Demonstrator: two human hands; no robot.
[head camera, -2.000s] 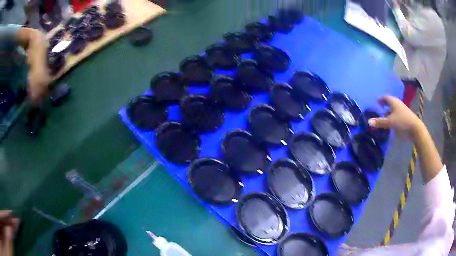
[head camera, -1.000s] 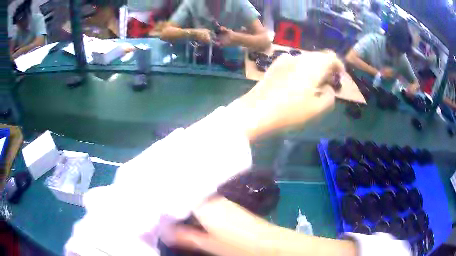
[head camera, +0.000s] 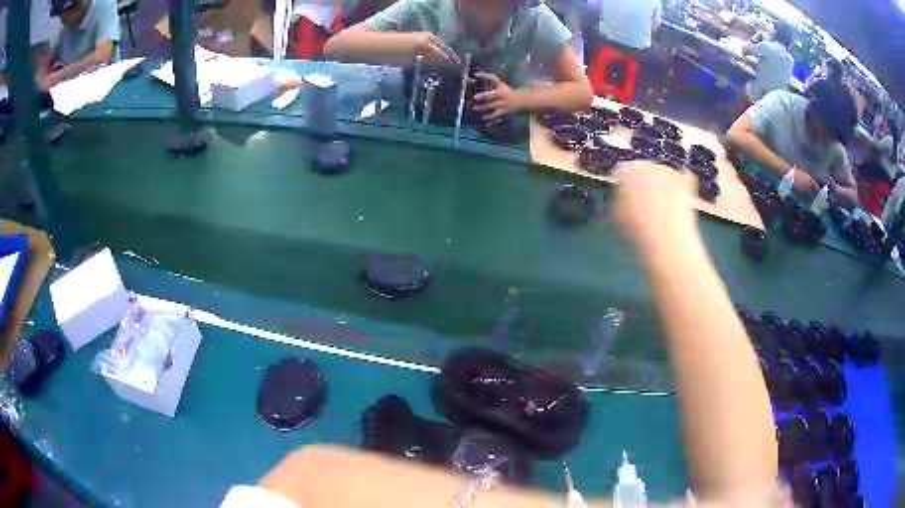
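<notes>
A glossy black twin-well housing (head camera: 511, 397) lies on the bench at centre. A dark part (head camera: 402, 429) sits at its lower left, beside crinkled clear film (head camera: 481, 464). Two small squeeze bottles stand low at the bottom edge, one white (head camera: 628, 486) and one partly cut off (head camera: 573, 491). My right hand (head camera: 650, 184) is stretched over the dark green belt to the near edge of the tan board; it is blurred and its fingers are unclear. My left forearm crosses the bottom edge; its fingers do not show.
A black oval cover (head camera: 291, 393) lies left of the housing. Another black oval (head camera: 395, 275) lies on the belt. A white carton (head camera: 154, 369) with clear plastic is at left. The blue tray (head camera: 873, 427) of black covers is at right. People sit opposite, by the tan board (head camera: 739, 198) of black parts.
The view has swung left from the blue tray. The left arm, stretched forward a second ago, is now low at the bottom edge; the right arm now reaches forward.
</notes>
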